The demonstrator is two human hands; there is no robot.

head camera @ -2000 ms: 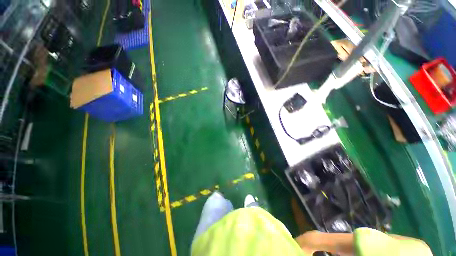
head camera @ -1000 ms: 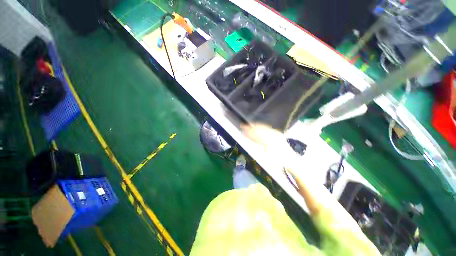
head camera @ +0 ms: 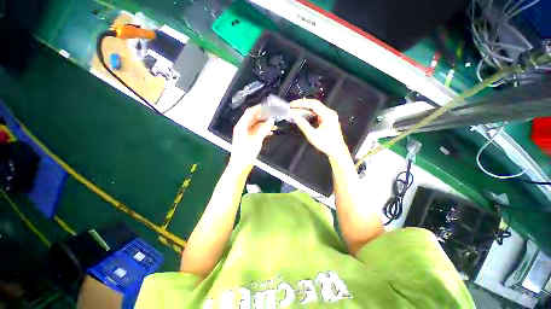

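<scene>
My left hand (head camera: 251, 130) and my right hand (head camera: 319, 125) are raised over the large black divided tray (head camera: 362, 96). Between my fingertips is a small clear or silvery bag (head camera: 276, 107), blurred; both hands hold it. Fingers of my right hand also touch something small and dark that I cannot make out. Black corded units (head camera: 272, 67) lie in the tray's left and middle compartments, with a crinkled clear bag among them.
An orange-handled tool (head camera: 132, 32) with a black cord lies at the bench's left end beside a white box. A coiled black cord (head camera: 399, 196) and a second black tray (head camera: 423, 211) are at right. A yellowish hose crosses the right side.
The view has swung left along the bench. Both hands are now together over the divided tray, holding the small bag; a second ago one blurred hand reached across the bench.
</scene>
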